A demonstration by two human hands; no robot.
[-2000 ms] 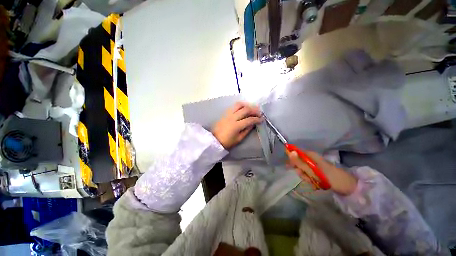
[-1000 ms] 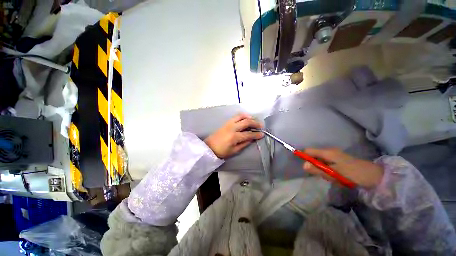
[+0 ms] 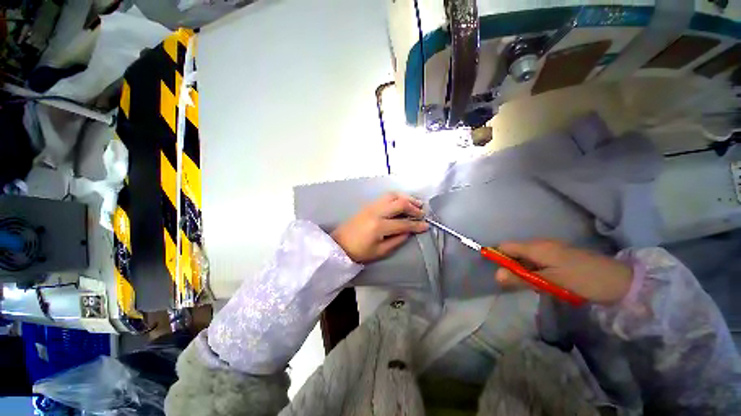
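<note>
A grey garment panel (image 3: 504,219) lies on the machine table below the lamp's glare and hangs over the front edge. My left hand (image 3: 380,229) presses and pinches the cloth at a narrow folded strip (image 3: 431,260). My right hand (image 3: 561,270) holds scissors (image 3: 520,268) by the red-orange handles. The slim silver blades point up and left, with the tips at my left fingertips. The blades look nearly closed. The exact spot at the tips is partly hidden by my left fingers.
The sewing machine head (image 3: 520,61) with a teal stripe stands just behind the cloth. The pale table (image 3: 276,106) extends left to a black board with yellow stripes (image 3: 146,179). A grey machine with a fan (image 3: 41,236) and a clear plastic bag (image 3: 101,386) are at far left.
The view has shifted, showing more of the machine head. My right hand and the scissors have moved right and lie flatter than two seconds ago. My left hand stays on the cloth.
</note>
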